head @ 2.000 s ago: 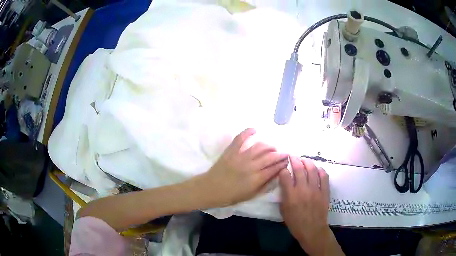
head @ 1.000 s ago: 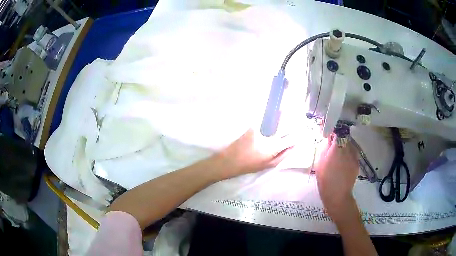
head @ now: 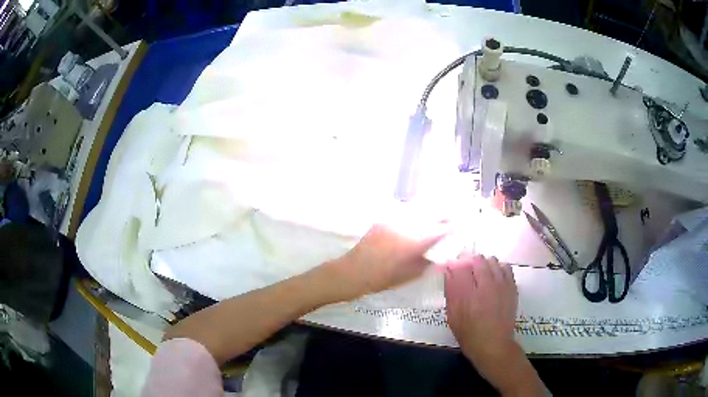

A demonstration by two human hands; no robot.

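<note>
White fabric (head: 233, 163) spreads over the table from the left up to the needle area and glares under the lamp. The sewing machine head (head: 574, 132) stands at the right, its presser foot area (head: 497, 203) partly lost in glare. My left hand (head: 396, 252) lies on the fabric left of the needle, its fingertips washed out by the light; whether it pinches cloth I cannot tell. My right hand (head: 483, 298) lies palm down just in front of the needle area, fingers together, at the fabric's right edge.
Silver snips (head: 553, 239) and black scissors (head: 607, 267) lie right of the needle. A gooseneck lamp (head: 413, 155) hangs left of it. Scale marks (head: 574, 329) run along the front table edge. A blue surface (head: 159, 68) is behind left, a yellow frame bar (head: 124, 319) lower left.
My right hand has come back from beside the needle toward the front edge. My left hand stays on the fabric, slightly lower. The machine appears shifted left as the view moved.
</note>
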